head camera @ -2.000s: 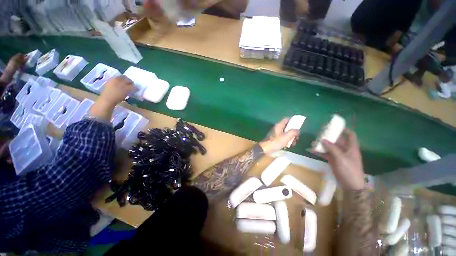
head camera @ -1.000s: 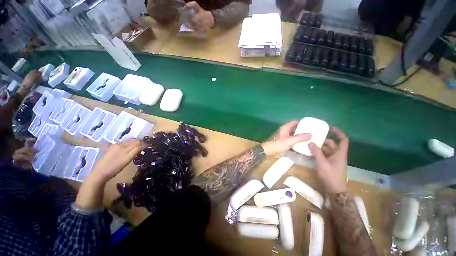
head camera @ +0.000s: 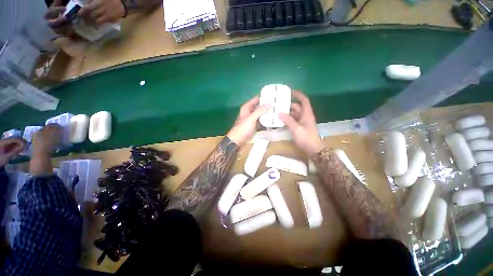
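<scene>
A white paired unit (head camera: 275,105) with a visible centre seam is held upright between my two hands, over the near edge of the green belt. My left hand (head camera: 250,119) grips its left side with the thumb on its face. My right hand (head camera: 304,122) grips its right side, thumb near the lower edge. Below my hands, several loose white half units (head camera: 251,208) lie on the tan bench, one with a dark round spot near its end.
A heap of black cables (head camera: 132,199) lies at left. Clear plastic (head camera: 432,180) with several white halves is at right. A slanted metal post (head camera: 427,81) crosses the belt (head camera: 189,91). A neighbour's checked sleeve (head camera: 46,221) is at far left; another person's hands are at top left.
The view has turned right. The two separate halves in my hands came together into one unit, now turned so that its seam shows.
</scene>
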